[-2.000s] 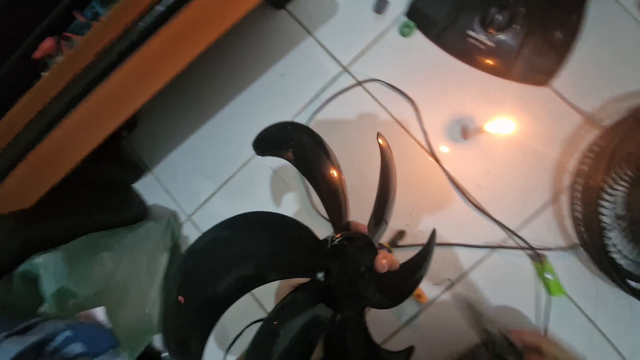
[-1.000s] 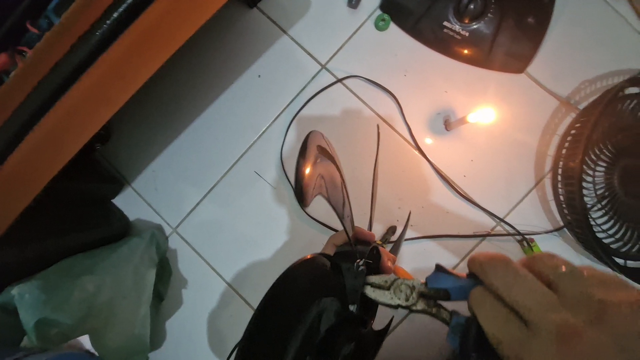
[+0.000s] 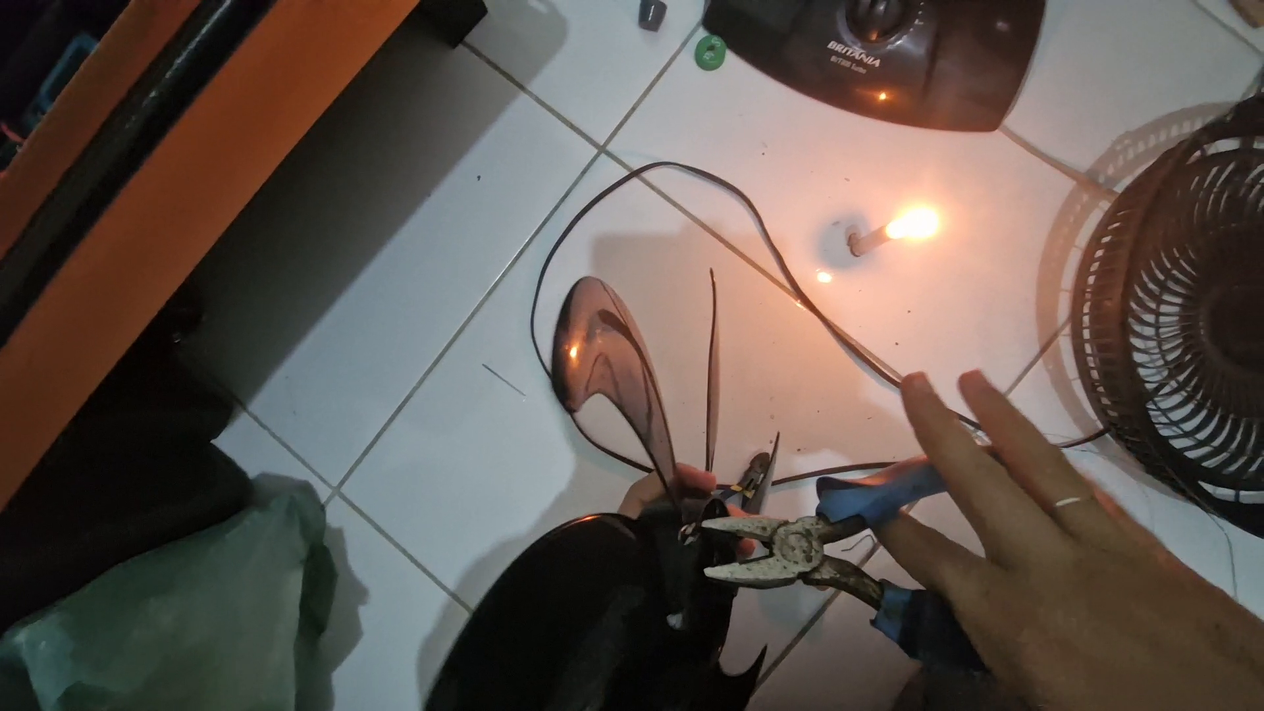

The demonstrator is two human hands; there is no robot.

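In my left hand point(image 3: 699, 481), mostly hidden behind the hub, I hold a black plastic fan blade point(image 3: 583, 612) tilted up over the tiles. My right hand point(image 3: 1037, 533), with a ring on one finger, holds combination pliers point(image 3: 785, 553) with worn blue grips. Two of its fingers are extended, and the pliers' handles are spread. The parted jaws are beside the blade's hub, where a small piece of metal point(image 3: 688, 533) shows. Behind the blade, a second pair of pliers point(image 3: 756, 474) lies on the floor.
A lit candle point(image 3: 874, 239) stands on the white tiles. Beyond it is a black Britania fan base point(image 3: 889, 59), with a green disc point(image 3: 709, 52) nearby. At right lies a black fan grille point(image 3: 1175, 326). A dark cord point(image 3: 760, 222) loops across. A greenish plastic bag point(image 3: 188, 602) and orange-edged furniture point(image 3: 197, 197) are at left.
The right hand's fingers have opened out from around the pliers' handles, and the jaws are wider apart. Two seconds ago no pliers were at the hub, and the fan blade faced the camera more fully.
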